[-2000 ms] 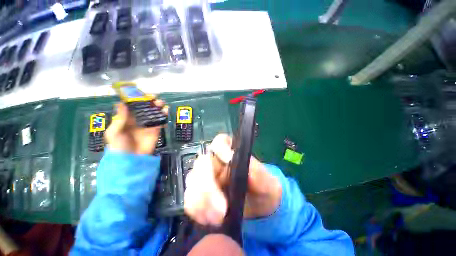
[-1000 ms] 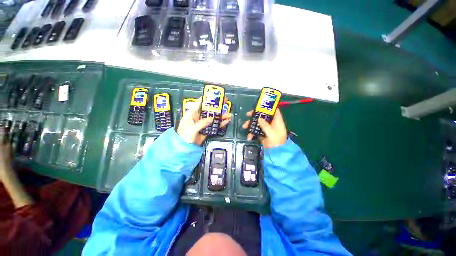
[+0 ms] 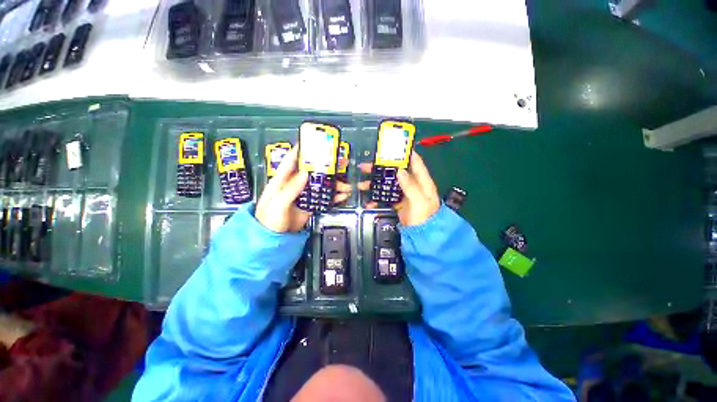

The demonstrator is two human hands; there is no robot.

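My left hand [image 3: 281,194] holds a keypad phone [image 3: 317,166] upright, its yellow-framed screen lit mostly white. My right hand [image 3: 418,191] holds a second keypad phone [image 3: 389,161], also with a whitish lit screen. Both are above the clear blister tray [image 3: 179,257]. In its upper row, two phones lie face up at the left, one of them here [image 3: 233,170]; two more are partly hidden behind my left hand and its phone. In the lower row, black face-down phones lie at the right, one of them here [image 3: 334,260]; another is mostly covered by my left sleeve.
A white board [image 3: 472,78] beyond bears a second blister tray [image 3: 299,64] of black phones. A red marker pen [image 3: 456,136] lies by its edge. Small black pieces [image 3: 514,236] and a green piece [image 3: 516,262] lie right. Another tray [image 3: 86,243] and a person's red sleeve [image 3: 94,334] are left.
Since one second ago, both phones have shifted left in view and their screens have turned from coloured to mostly white. The other person's hand at the left has left the tray there.
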